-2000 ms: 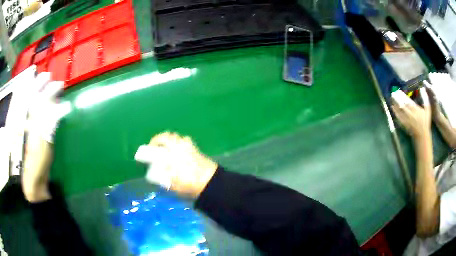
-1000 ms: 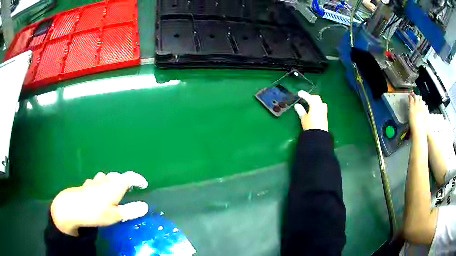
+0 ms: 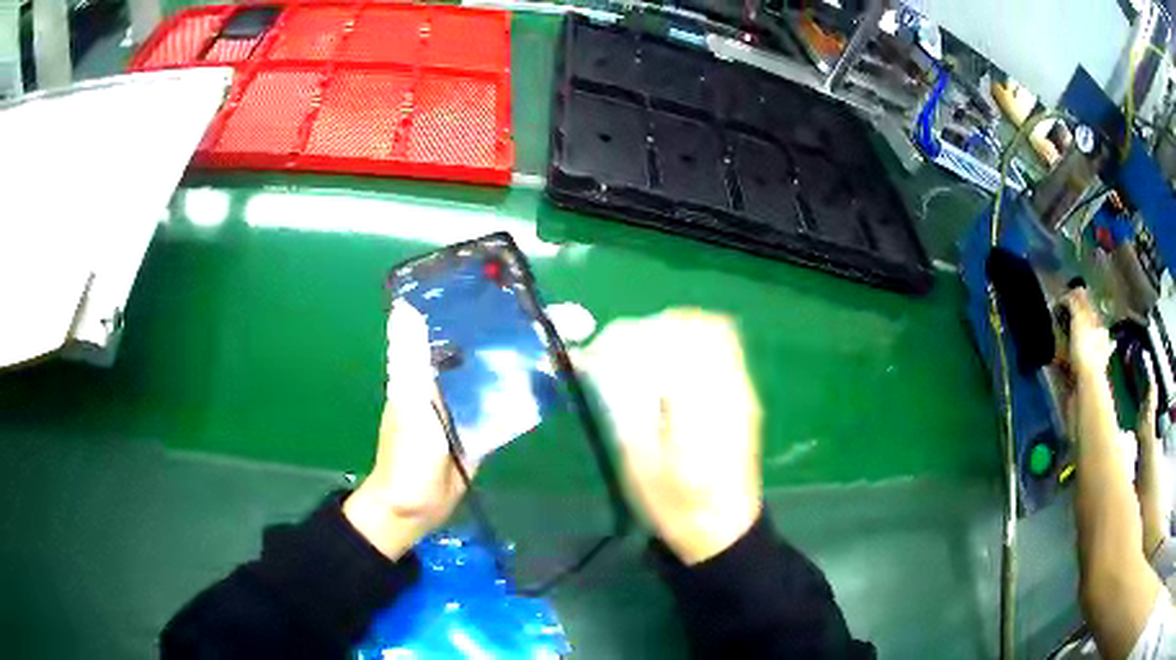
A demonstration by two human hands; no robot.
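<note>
A black phone housing (image 3: pixel 484 335) is held tilted in front of me, its blue, shiny filmed part at the upper end and a thin open outline at the lower end. My left hand (image 3: pixel 419 445) grips its left side, fingers partly behind it. My right hand (image 3: pixel 677 426) is blurred at the housing's right edge, with a white fingertip near that edge; whether it grips the housing or film is unclear. A crinkled pile of blue protective film (image 3: pixel 471 606) lies on the mat below the housing, partly covered by it.
A white slanted fixture (image 3: pixel 90 194) stands at left. A red tray (image 3: pixel 451 97) and stacked black trays (image 3: pixel 735 155) lie at the back of the green mat (image 3: pixel 310 284). At right, another person's arms (image 3: pixel 1109 503) reach to a blue fixture (image 3: pixel 1032 400).
The housing has been picked up from the mat and brought to the centre. My left hand has moved up from the film pile and now holds it. My right hand has come back towards me.
</note>
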